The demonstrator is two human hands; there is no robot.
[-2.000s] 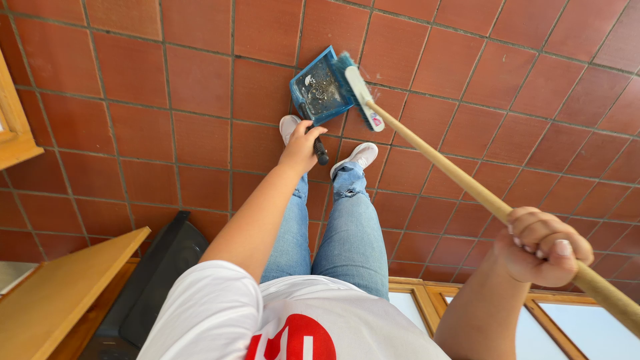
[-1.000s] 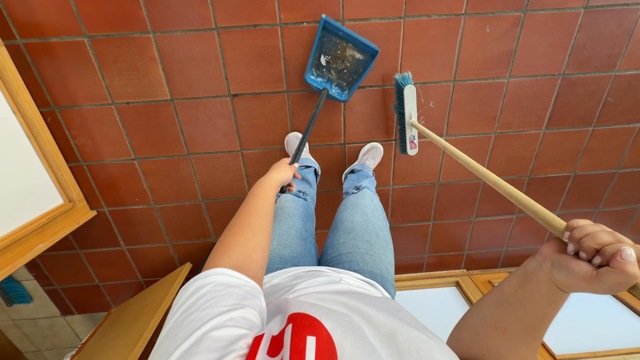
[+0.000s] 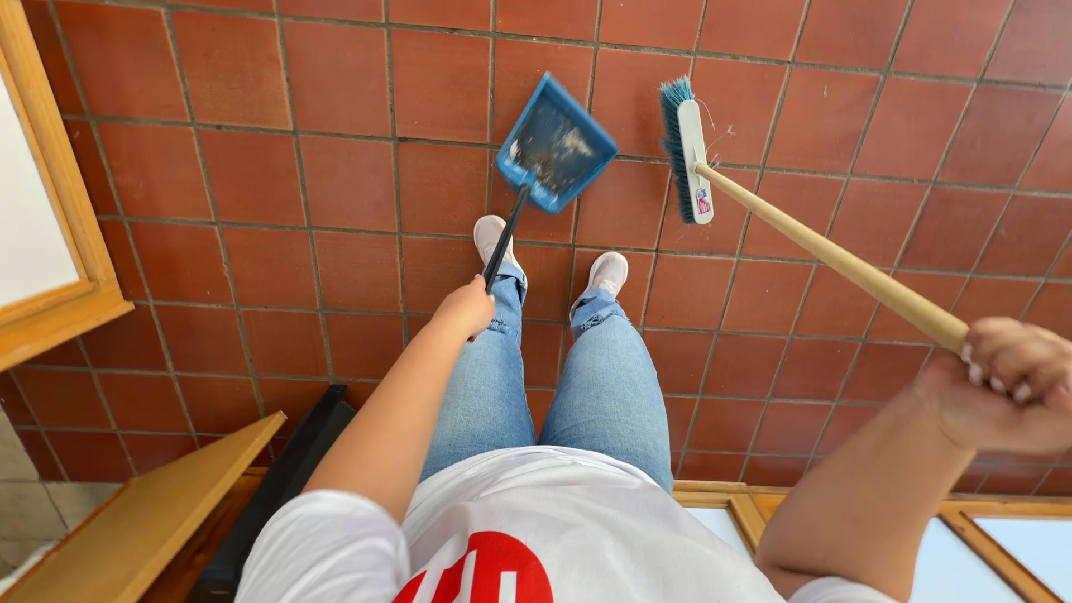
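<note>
My left hand (image 3: pixel 466 308) is closed around the black handle of a blue dustpan (image 3: pixel 557 144), whose pan points away from me and holds light and dark debris. Around the wooden stick of a broom (image 3: pixel 837 255) my right hand (image 3: pixel 1017 381) is wrapped, at the right edge. The broom's white head (image 3: pixel 693 159) with blue bristles lies to the right of the dustpan, apart from it. Fine hair or fluff clings beside the head. Whether the dustpan touches the floor I cannot tell.
Reddish-brown floor tiles (image 3: pixel 347 180) spread around my white shoes (image 3: pixel 609 273). A wood-framed panel (image 3: pixel 105 297) stands at the left. Lower left are a slanted wooden board (image 3: pixel 159 502) and a black object (image 3: pixel 280 494). Wood-framed panes (image 3: pixel 955 565) run along the lower right.
Two seconds ago the broom head was against the dustpan; now the two are apart. Since then the dustpan has swung out, with my left hand farther along its handle.
</note>
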